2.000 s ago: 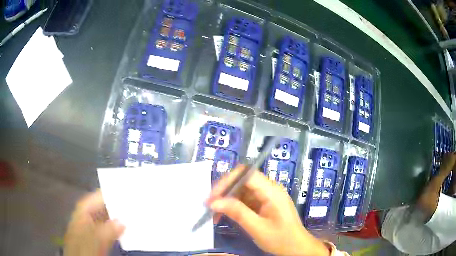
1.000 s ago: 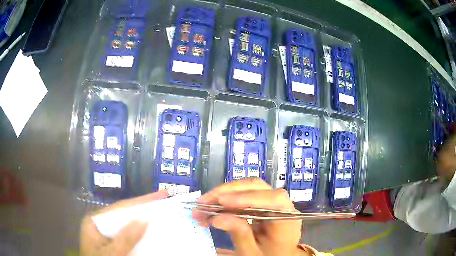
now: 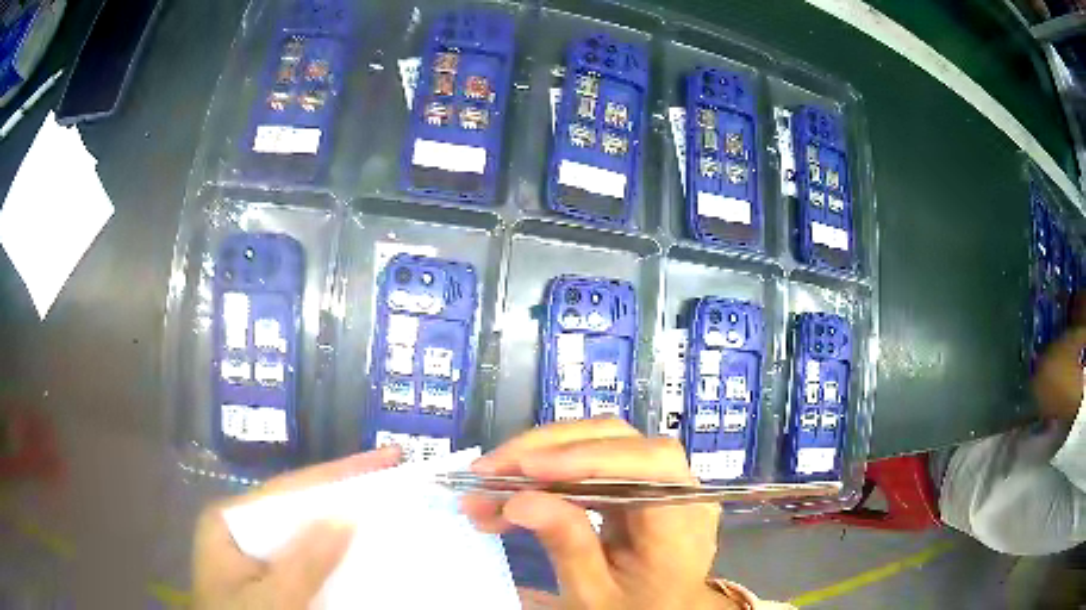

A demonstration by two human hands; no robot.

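My left hand (image 3: 268,536) holds a white label sheet (image 3: 411,554) below the tray, at the bottom of the view. My right hand (image 3: 607,506) holds slim metal tweezers (image 3: 667,490) almost level, with their tip at the sheet's upper right edge. Any sticker at the tip is too small to tell. Blue phones lie face down in a clear blister tray (image 3: 500,226) in two rows, such as this phone (image 3: 423,346) in the near row. The sheet and my right hand hide the lower ends of some near-row phones.
A spare white sheet (image 3: 54,221), a black smartphone (image 3: 107,57) and a white pen (image 3: 30,105) lie at the left on the dark green bench. A pale rail (image 3: 953,89) runs along the upper right. Another person's arm (image 3: 1060,375) is at the right beside more blue phones.
Since two seconds ago the view has shifted, so the tray sits further left. The sheet is lower and tilted, and the tweezers have turned from slanted to nearly level. Little differs from one second ago.
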